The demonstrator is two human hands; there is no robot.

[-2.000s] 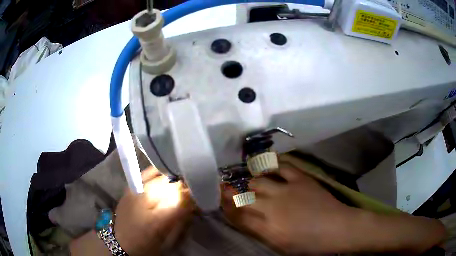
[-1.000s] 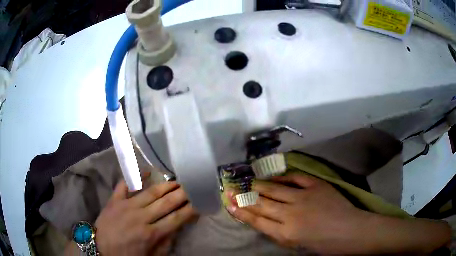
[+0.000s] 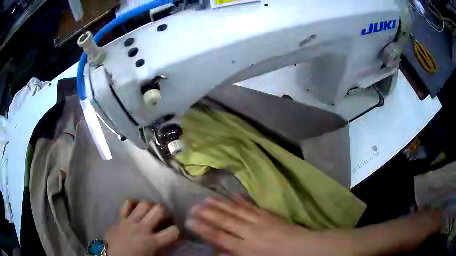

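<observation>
The grey-taupe garment panel (image 3: 120, 185) spreads over the table in front of the machine and runs under its left end. An olive-green fabric piece (image 3: 250, 160) lies on it, loosely folded, right of the tension knobs. My left hand (image 3: 142, 230) rests on the panel near the bottom edge, fingers curled; whether it pinches cloth cannot be told. My right hand (image 3: 235, 225) is blurred and lies flat on the panel, just below the olive piece, fingers extended. The machine head's left end hides the needle area.
The white JUKI machine head (image 3: 215, 40) arches across the top. A blue hose (image 3: 125, 20) curves over its left end, with a white flattened end (image 3: 97, 132) hanging down. Dark brown cloth (image 3: 47, 112) lies at the left. White cloth (image 3: 27, 97) is heaped behind the table's left edge.
Both hands have moved away from the needle area toward me. The olive piece now shows widely, spread to the right. The view has shifted, showing more of the machine and table.
</observation>
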